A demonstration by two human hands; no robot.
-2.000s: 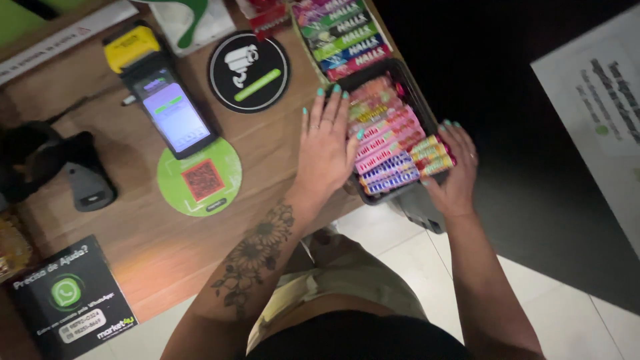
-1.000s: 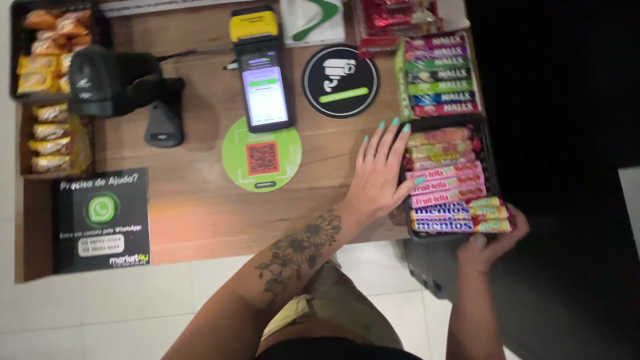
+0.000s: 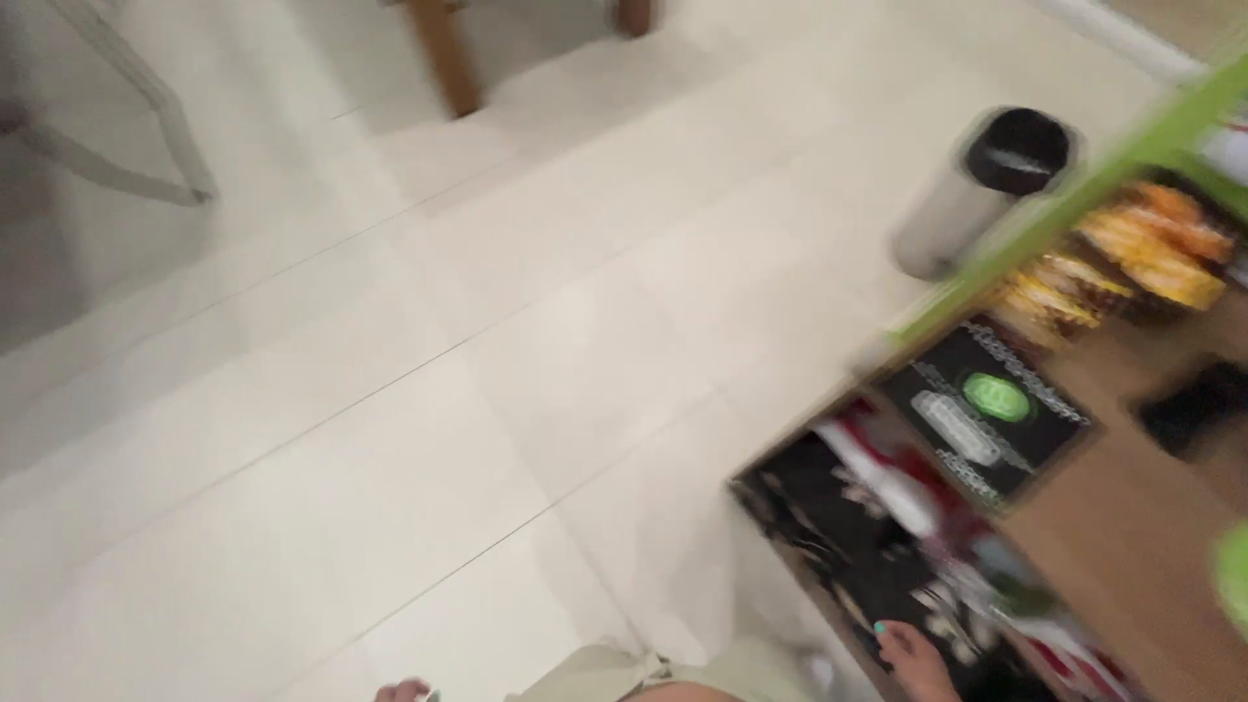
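Note:
The view is blurred. My right hand (image 3: 916, 661), with a teal-green nail, is at the lower right, over the front side of what looks like an open drawer (image 3: 829, 575) below the countertop. Dark, white and red packages (image 3: 902, 492) lie inside it; whether the hand touches anything cannot be told. Only the fingertips of my left hand (image 3: 402, 691) show at the bottom edge, over the floor and left of my light trousers (image 3: 595, 675); what it may hold is hidden.
The wooden countertop (image 3: 1121, 507) bears a black sign (image 3: 985, 409) with a green logo, yellow and orange snack packs (image 3: 1150, 244) and a dark stand (image 3: 1194, 405). A bin with a black top (image 3: 1019, 151) stands behind. Wooden legs (image 3: 444, 58) and a metal frame (image 3: 166, 127) stand on the tiled floor (image 3: 390, 390).
The view has swung far left to the floor. Both hands have left the black candy tray. What looks like a drawer now shows open at the counter's front, where none showed before.

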